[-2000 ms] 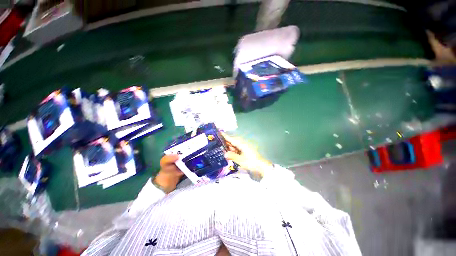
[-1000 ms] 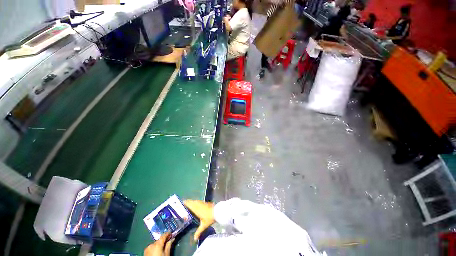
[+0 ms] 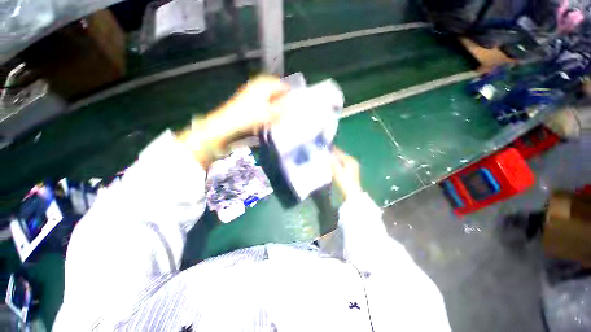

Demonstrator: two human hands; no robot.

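A blurred carton (image 3: 303,155) with a whitish face and a dark left side is tilted above the green bench in front of me. My left hand (image 3: 262,107) holds its upper left part; the fingers are blurred. My right hand (image 3: 347,172) is at its right side, partly hidden by it. What is inside the carton cannot be made out. A crumpled whitish pile of sticker sheets (image 3: 234,178) lies on the bench left of the carton, below my left forearm.
Retail boxes (image 3: 37,224) lie at the far left, partly hidden by my sleeve. A pale post (image 3: 271,39) rises behind the carton. A pale rail (image 3: 408,92) runs along the bench. Blue boxes (image 3: 518,97) are at the far right. Red stools (image 3: 496,181) stand beyond the bench edge.
The view has swung back from the aisle to the bench. The small phone box is no longer seen in my hands. My hands are now on the larger whitish carton, with my left arm stretched across.
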